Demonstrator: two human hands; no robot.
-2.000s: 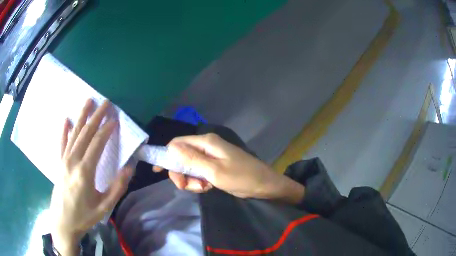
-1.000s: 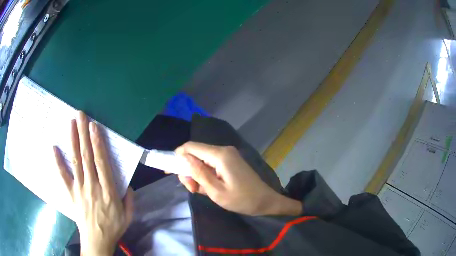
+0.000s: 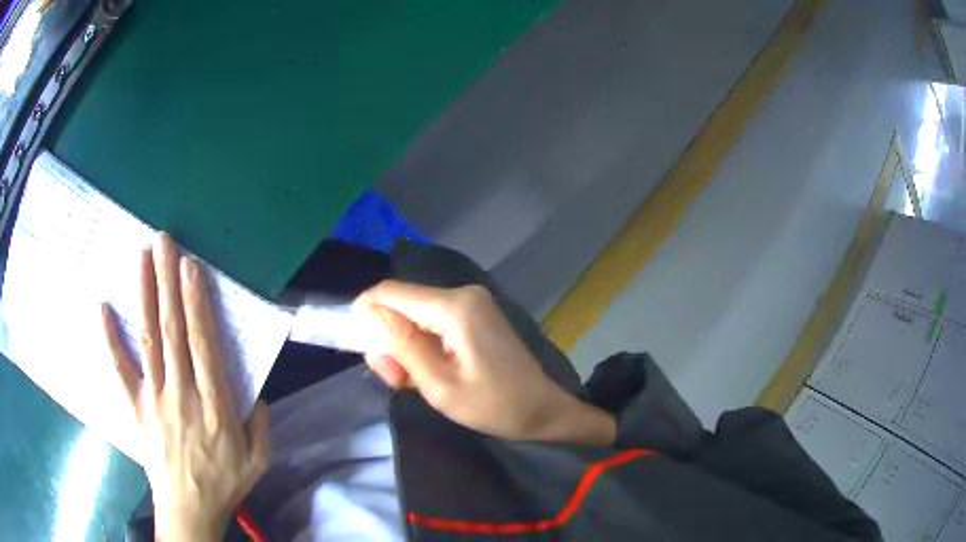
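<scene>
White paper sheets [image 3: 85,265] with faint printed lines lie on the green bench at the left, their near right corner by the bench edge. My left hand [image 3: 191,392] lies flat on the paper, fingers apart, holding nothing. My right hand [image 3: 455,360] grips a pale, slim, finger-length object [image 3: 326,326], possibly a knife handle. Its far end meets the right edge of the paper, beyond the bench edge. That end is blurred, so I cannot tell whether a blade is there.
The green bench surface [image 3: 254,116] extends behind the paper. A dark bar with a row of round shiny parts [image 3: 53,95] runs along the upper left. A blue thing [image 3: 376,220] shows by the bench edge. Grey floor with a yellow stripe [image 3: 678,201] and pale cabinets [image 3: 890,349] are at right.
The paper and my left hand have shifted left in view, as has most of the scene. My left fingers lie straighter on the paper. My right hand keeps its grip near the paper's right corner.
</scene>
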